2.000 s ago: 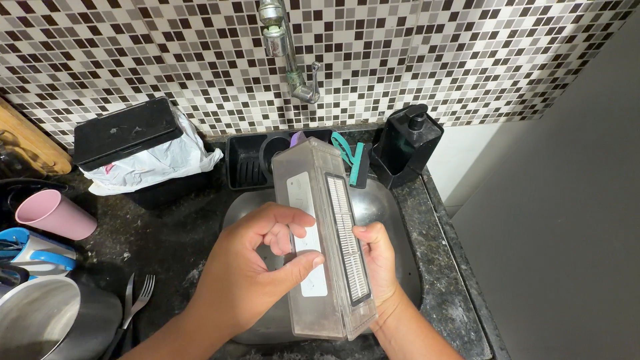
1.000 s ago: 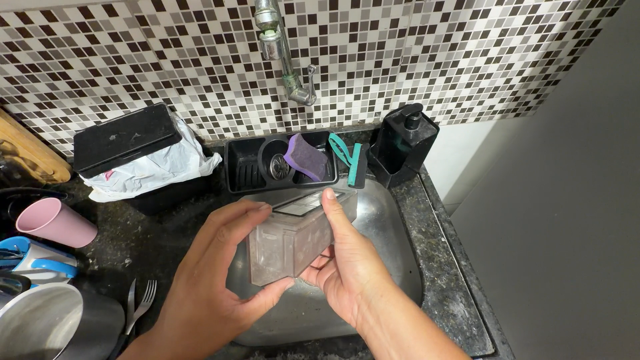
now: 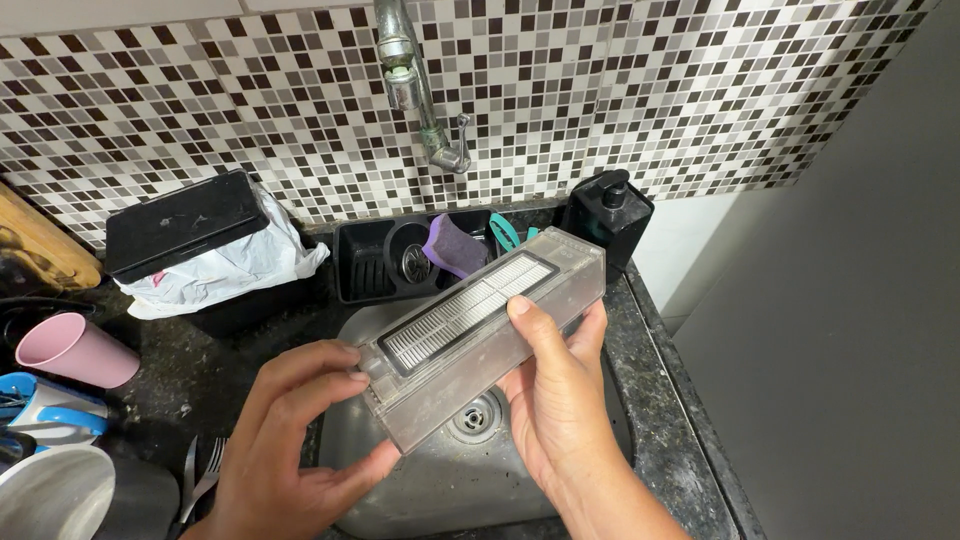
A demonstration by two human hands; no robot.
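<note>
A translucent grey plastic dust bin [image 3: 465, 390] with a pleated filter [image 3: 465, 311] in a black frame is held tilted over the stainless steel sink [image 3: 450, 487]. My right hand [image 3: 562, 397] grips it from the right, thumb on the edge beside the filter and fingers around the underside. At the bin's lower left end, my left hand [image 3: 300, 435] has its fingertips and thumb on the corners. Below the bin shows the sink drain [image 3: 475, 418]. The inside of the bin is hard to make out through its dull walls.
Behind the sink are a faucet [image 3: 427, 112], a black caddy [image 3: 367, 262] with a purple sponge [image 3: 454, 247], and a black soap dispenser [image 3: 611, 214]. Left stand a lidded bin with a white bag [image 3: 225, 270], a pink cup [image 3: 75, 351], a blue-white mug [image 3: 64, 412], a pot [image 3: 112, 495] and a fork [image 3: 206, 480].
The dust bin has been turned over between my hands; its filter side now faces up, lengthwise from lower left to upper right. My left hand has shifted to the bin's lower left end.
</note>
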